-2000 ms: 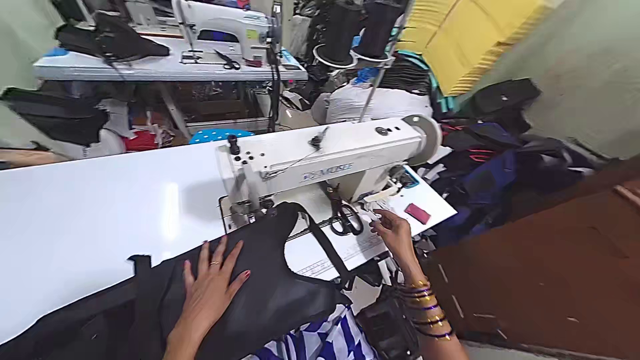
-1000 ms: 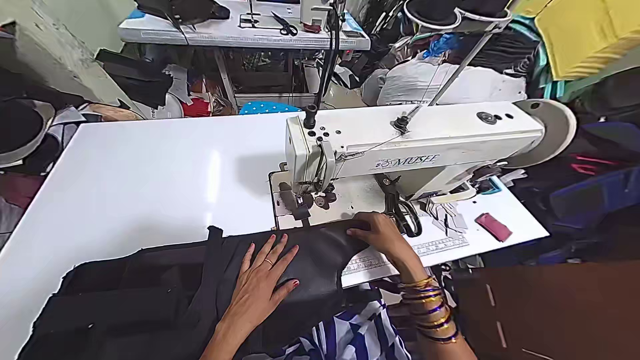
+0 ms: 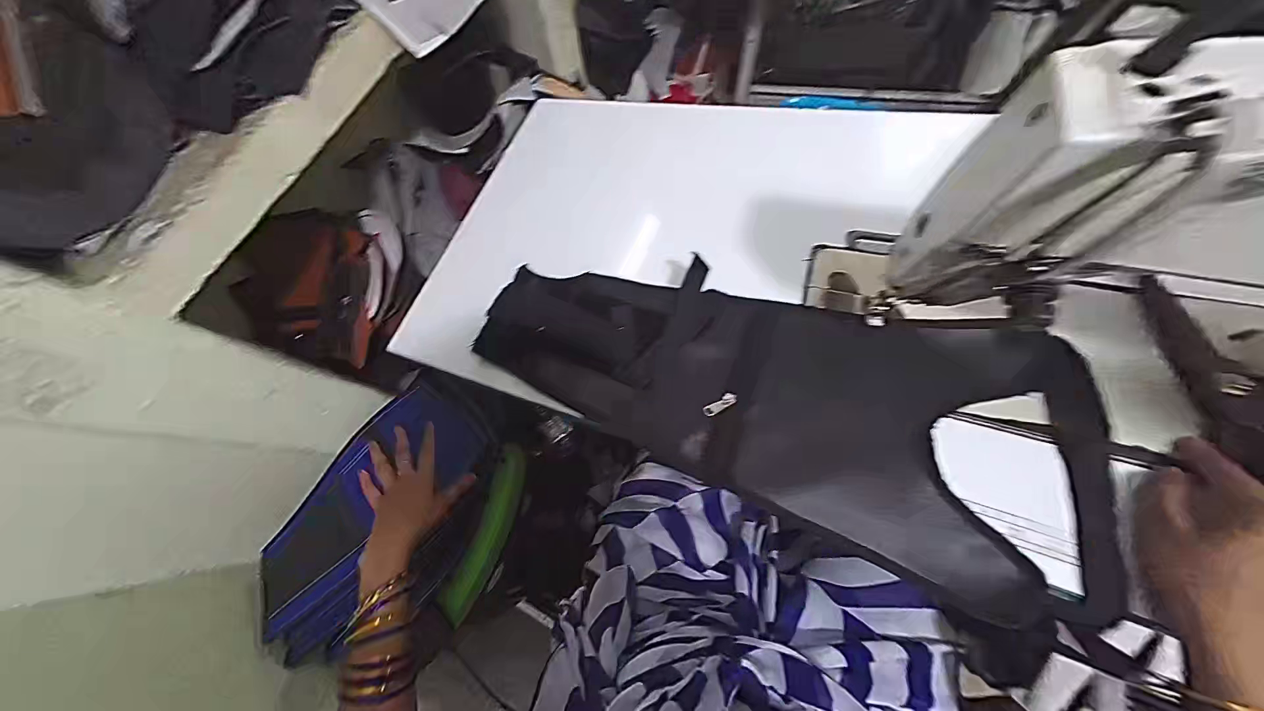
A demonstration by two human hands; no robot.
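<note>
Black fabric with a zipper pull (image 3: 829,425) lies on the white sewing table (image 3: 691,188), its upper edge at the needle area of the industrial sewing machine (image 3: 1047,188). At lower left, my left hand (image 3: 410,494) rests with spread fingers on a stack of blue-edged dark fabric pieces (image 3: 341,533) below the table. My right hand (image 3: 1200,523), blurred at the right edge, is beside the fabric's black strap (image 3: 1086,474), with its fingers bent near a thin dark strip; whether it grips the strip is unclear.
A green curved item (image 3: 484,538) lies beside the blue-edged stack. A pale wall (image 3: 148,494) borders the left side. Orange and dark cloth (image 3: 306,286) fills the gap between wall and table. Striped cloth (image 3: 731,592) covers my lap.
My left hand has left the black fabric and is now on the blue-edged stack. My right hand has moved off the fabric's upper edge. The view has swung left.
</note>
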